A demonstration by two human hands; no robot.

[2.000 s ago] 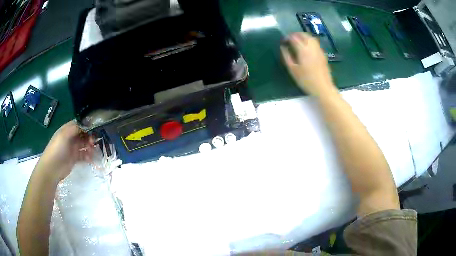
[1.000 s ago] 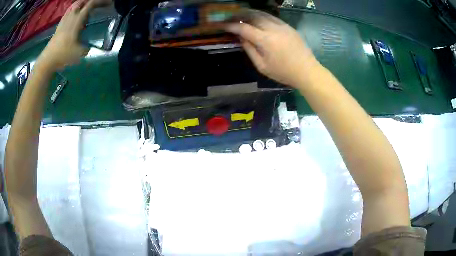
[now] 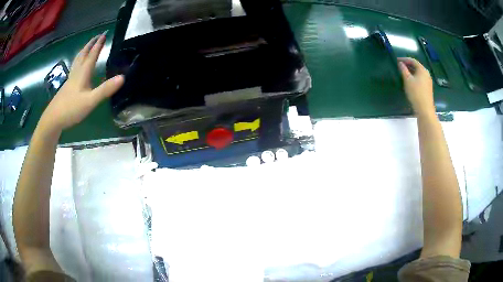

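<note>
My left hand [image 3: 80, 99] is empty, fingers and thumb apart, beside the left wall of the black guard [image 3: 160, 82]. My right hand [image 3: 417, 82] is at the right over the green belt, thumb and fingers closed at the near end of a dark phone frame [image 3: 388, 44], which looks thin and slightly blurred. The grey press head [image 3: 190, 10] is at the top of the guard. The inside of the guard is dark, and the fixture does not show clearly. The front panel has a red button [image 3: 219, 137] between two yellow arrows.
More phone frames lie on the green belt [image 3: 342, 82], at the right [image 3: 434, 60] and left [image 3: 57, 77]. White covering [image 3: 276, 220] lies along the near edge, with white discs [image 3: 268, 156] under the panel. A red tray [image 3: 36, 27] is at the upper left.
My right hand has moved from the fixture out to the right, where a phone frame now shows. My left hand has let go of a frame. The orange-and-blue fixture no longer shows.
</note>
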